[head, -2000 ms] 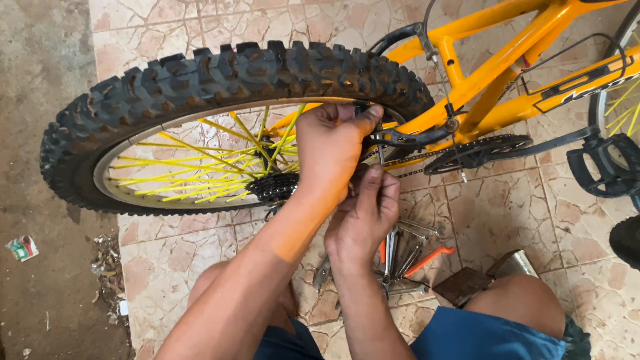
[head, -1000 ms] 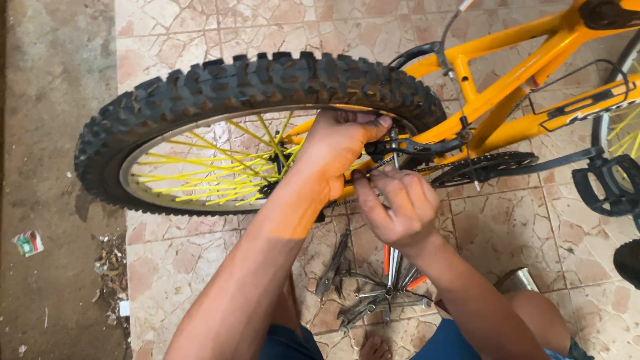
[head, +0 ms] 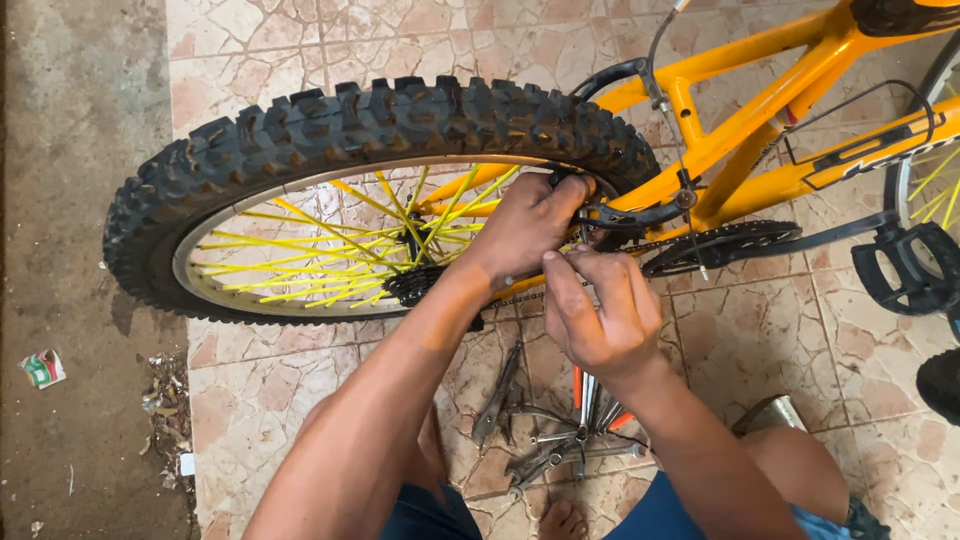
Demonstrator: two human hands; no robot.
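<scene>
An orange bicycle frame (head: 750,142) lies beside its rear wheel, which has a knobby black tyre (head: 360,124) and yellow spokes. My left hand (head: 532,217) reaches over the rim, its fingers curled at the black brake arm (head: 626,218) near the tyre. Just below it, my right hand (head: 604,307) pinches a thin metal tool (head: 584,234) whose kind I cannot tell; its tip is hidden by the brake parts. The cassette (head: 412,285) sits left of my hands, and the chain runs beneath them. A brake cable (head: 694,240) hangs from the frame.
Several wrenches (head: 555,454) and orange-handled tools lie on the tiled floor between my legs, with pliers (head: 495,397) beside them. A metal can (head: 784,412) stands near my right knee. The crank and pedal (head: 907,266) jut out at the right. Litter lies at the left floor edge.
My right hand has turned over, from palm up to knuckles up, close beside the left. My left hand stays at the brake. The loose tools below are more exposed.
</scene>
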